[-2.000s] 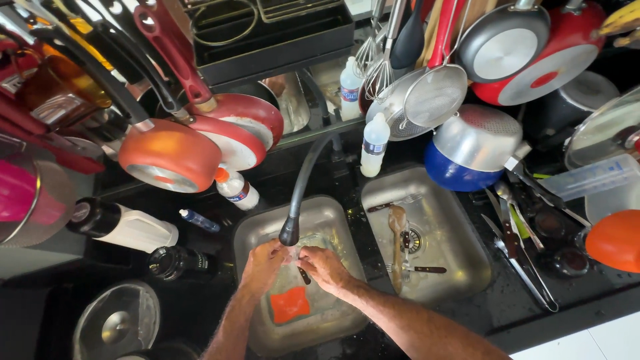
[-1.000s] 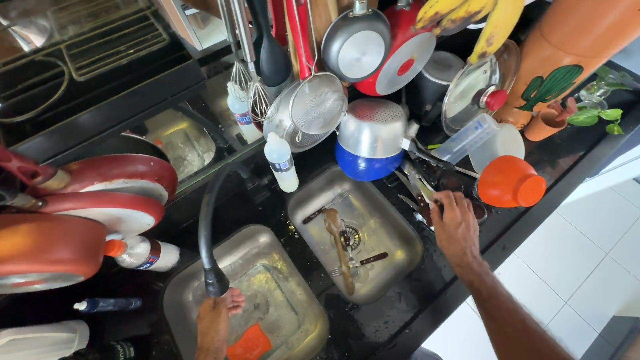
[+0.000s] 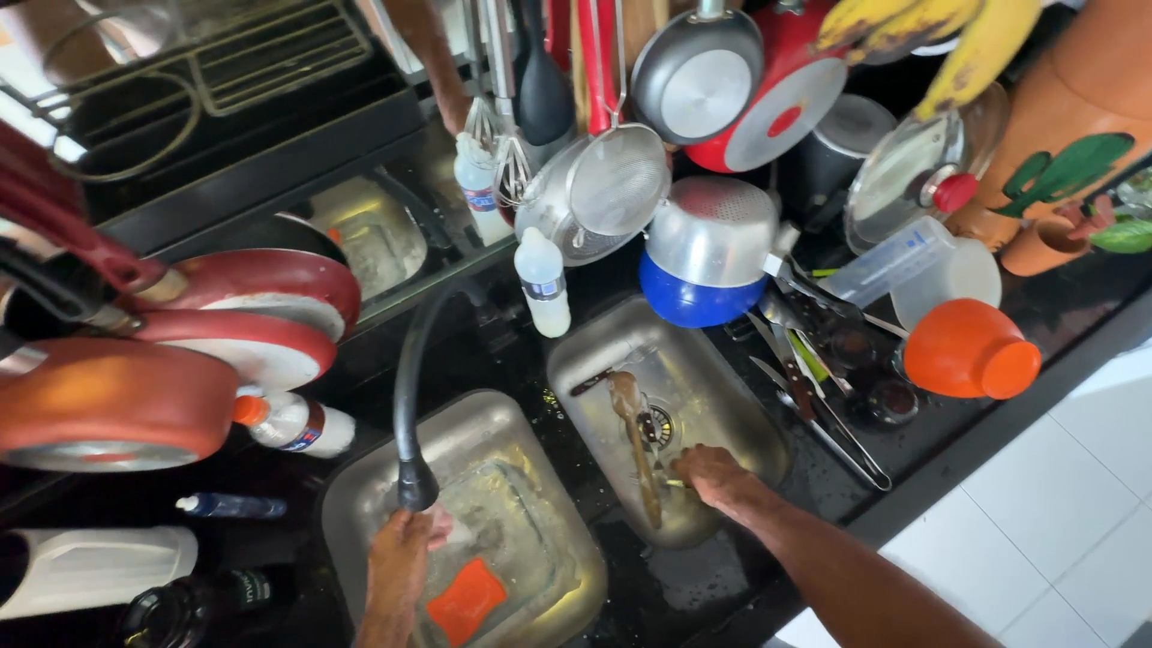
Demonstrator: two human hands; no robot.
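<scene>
My left hand is just under the spout of the black faucet, over the left steel sink; its fingers are partly hidden, and what it holds is unclear. Below it in that basin lies an orange cloth or sponge. My right hand reaches into the right steel sink, its fingers at the handle of a utensil near the drain. A wooden spoon lies lengthwise in this basin, and a dark-handled knife rests near its upper left edge.
Red pans stand at left beside a bottle with an orange cap. Behind the sinks are a soap bottle and a metal colander on a blue bowl. Knives and tongs lie right of the right sink, near an orange bowl.
My right hand has moved from the utensils on the counter at right into the right sink. My left hand stays under the faucet.
</scene>
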